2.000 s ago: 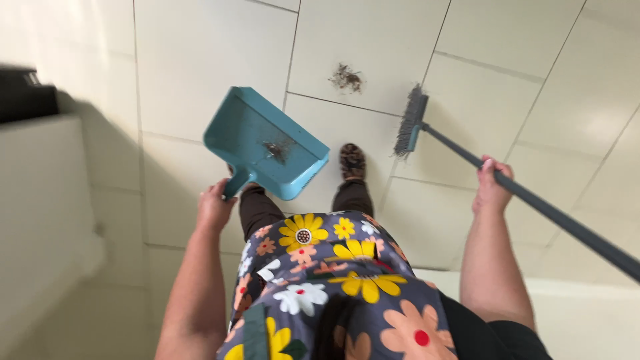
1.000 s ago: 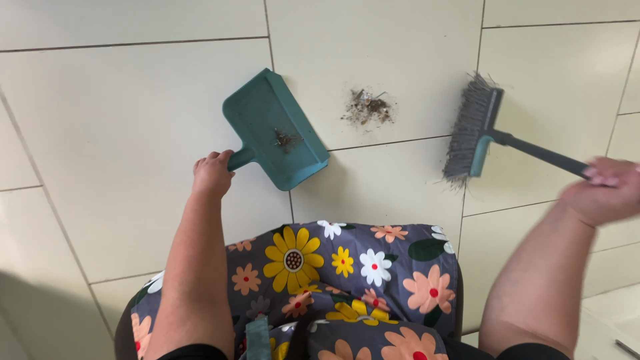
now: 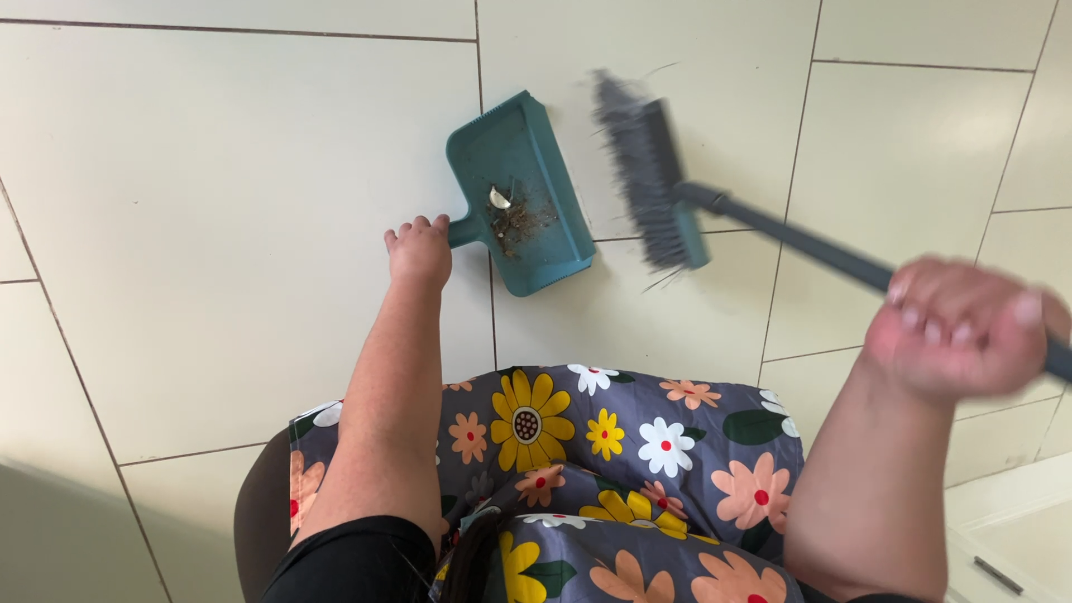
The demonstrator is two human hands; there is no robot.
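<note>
My left hand [image 3: 421, 251] grips the short handle of a teal plastic dustpan [image 3: 557, 180], whose open edge faces right toward the broom. Inside the dustpan lies a pile of brown debris [image 3: 515, 222] with a small white piece [image 3: 499, 198] beside it. My right hand [image 3: 963, 327] is closed around the dark grey broom handle [image 3: 804, 243] and is slightly blurred. The broom head [image 3: 657, 176], with grey bristles pointing left, is just right of the dustpan and apart from it. A few stray bristles stick out at its ends.
Pale floor tiles [image 3: 251, 209] with dark joints surround the dustpan and broom. A floral apron [image 3: 662, 402] covers my lap below the hands. At the lower right corner is a white surface [image 3: 1022, 536] with a dark metal handle.
The debris pile that lay on the floor between dustpan and broom is now gone from there, and the dustpan holds more debris, including a white piece. The broom head has moved left, nearer the dustpan.
</note>
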